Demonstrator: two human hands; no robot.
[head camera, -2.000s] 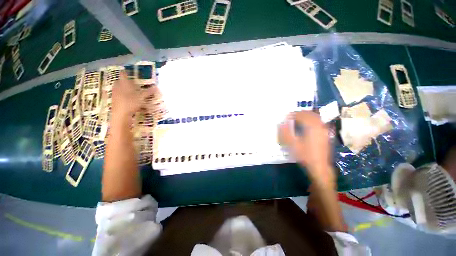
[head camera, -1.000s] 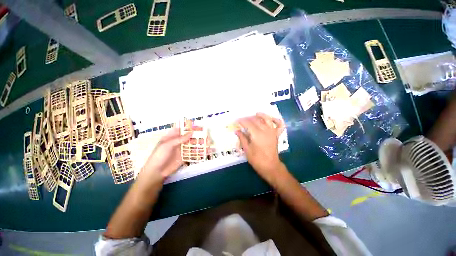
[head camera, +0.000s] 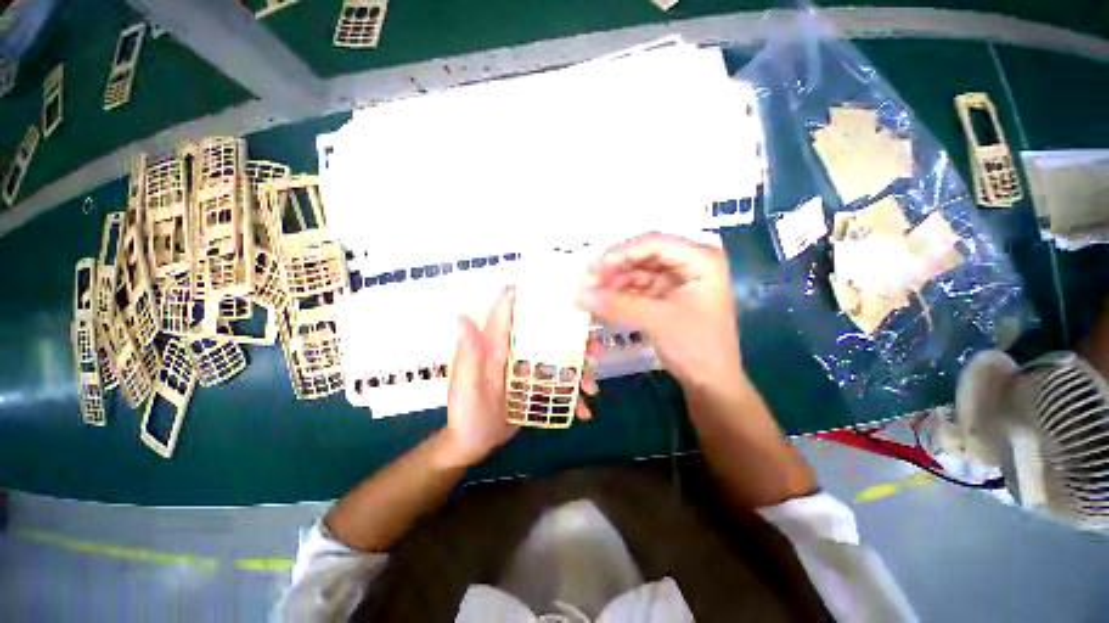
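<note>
My left hand (head camera: 482, 387) holds a beige-gold front housing (head camera: 545, 392) upright over the adhesive sheet (head camera: 420, 319), its key grid toward me. The housing's upper part is washed out against the white sheet. My right hand (head camera: 666, 298) is at the housing's upper right, fingers curled and fingertips together near its top edge. Whether they pinch a small piece cannot be told. The sheet has dark marks along its edges and lies before the bright stacked sheets (head camera: 547, 152). A pile of housings (head camera: 201, 262) lies at left.
A crinkled plastic bag (head camera: 851, 365) at right lies under cream pieces (head camera: 870, 262) and a small white card (head camera: 799, 229). One housing (head camera: 988, 149) lies beyond it. A fan (head camera: 1052, 438) stands lower right. A metal post (head camera: 237, 49) and rail stand before the conveyor (head camera: 487, 27) with housings.
Two seconds ago my left hand was at the pile; it now holds a housing. Since one second ago the housing is raised more upright, and my right hand has come to its upper edge.
</note>
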